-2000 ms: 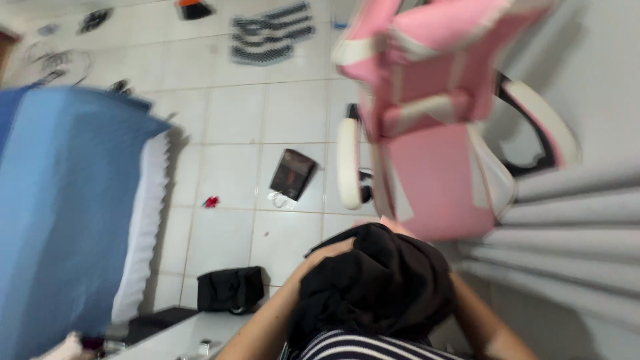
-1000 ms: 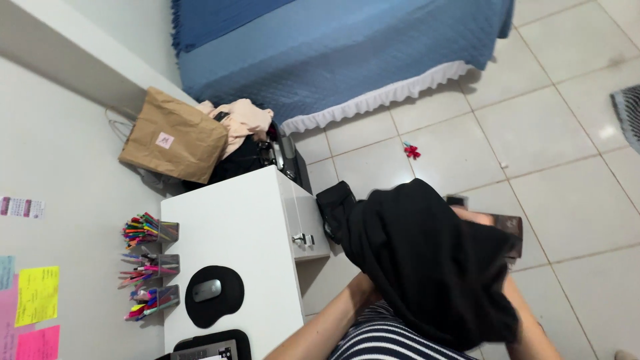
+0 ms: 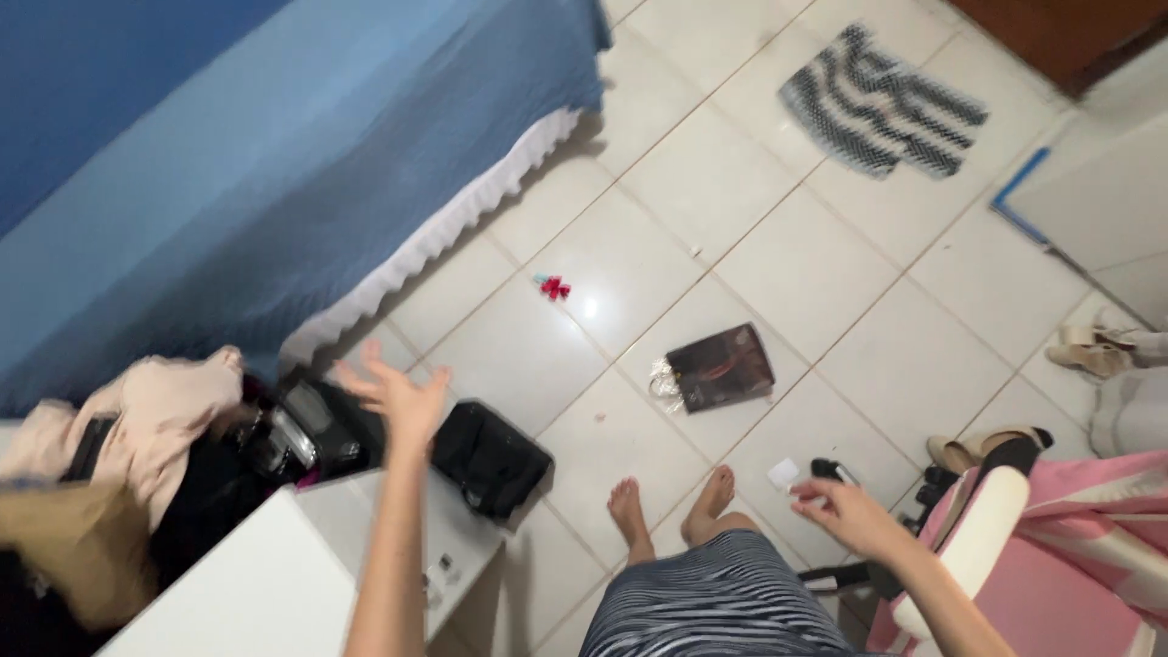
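Note:
My left hand (image 3: 401, 397) is raised with spread fingers and holds nothing; it appears above the gap between the white drawer unit and the bed. Just right of it a black bag or case (image 3: 493, 461) lies on the floor. My right hand (image 3: 849, 516), fingers loosely apart and holding nothing, is near the pink chair. Close to its fingertips in view are a small white piece (image 3: 783, 474) and a small black object (image 3: 832, 471) on the floor. A dark printed bag (image 3: 721, 368) lies on the tiles beyond my bare feet. The black cloth from before is not in view.
A blue-covered bed (image 3: 365, 155) fills the upper left. Below it are a pile of clothes (image 3: 173, 392), a brown paper bag (image 3: 82, 538) and a white drawer unit (image 3: 265, 575). A red bow (image 3: 554, 287), a striped mat (image 3: 885, 105), shoes (image 3: 990, 443) and a pink-and-white chair (image 3: 1058, 575) stand or lie around.
Both hands held a bunched black cloth in the earlier frames; now they are apart and hold nothing. The view has swung from the desk side back over the floor.

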